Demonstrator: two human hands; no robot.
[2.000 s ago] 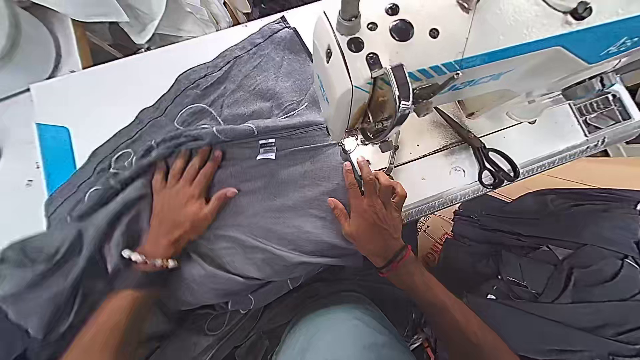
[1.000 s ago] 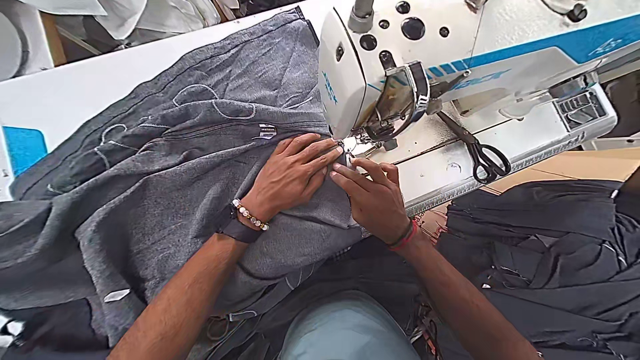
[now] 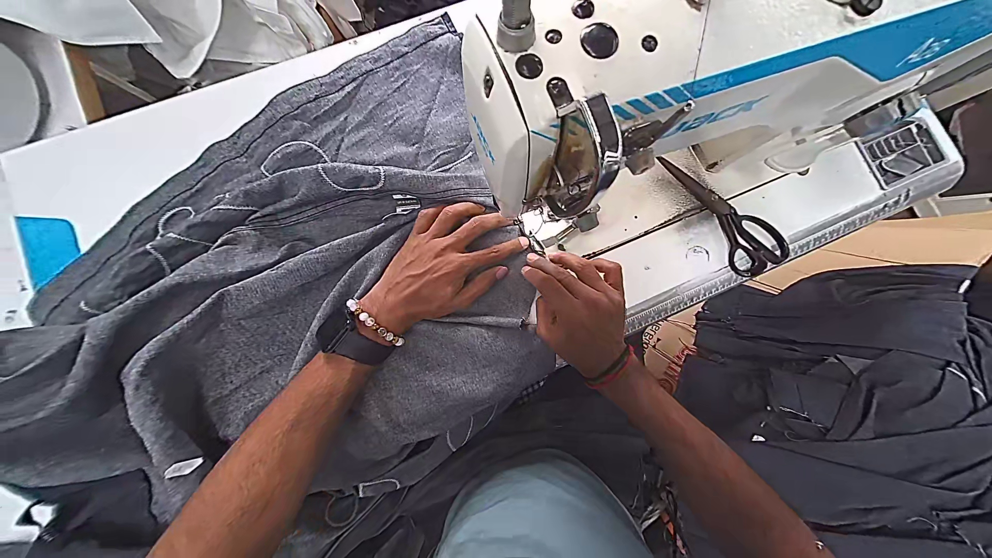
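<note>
A grey fabric garment [image 3: 256, 310] with loose pale threads lies across the white table and under the needle area of a Jack sewing machine [image 3: 604, 85]. Spread flat on the cloth beside the presser foot [image 3: 539, 225], my left hand [image 3: 438, 267] presses it with fingers apart. My right hand [image 3: 581, 306] is at the garment's right edge, fingertips bent together near the foot; whether they pinch the fabric is not clear. A small label [image 3: 405, 204] shows on the cloth just left of my left hand.
Black-handled scissors [image 3: 732, 221] lie on the machine bed, right of the needle area. Dark garments [image 3: 845, 395] are heaped on cardboard [image 3: 891, 248] at the right. White cloth [image 3: 225, 35] hangs beyond the table [image 3: 147, 155] at the upper left. My clothed leg [image 3: 542, 511] is below.
My left hand has moved right, from the middle of the garment to beside the presser foot. The fabric has more folds at the left. My right hand stays near the foot.
</note>
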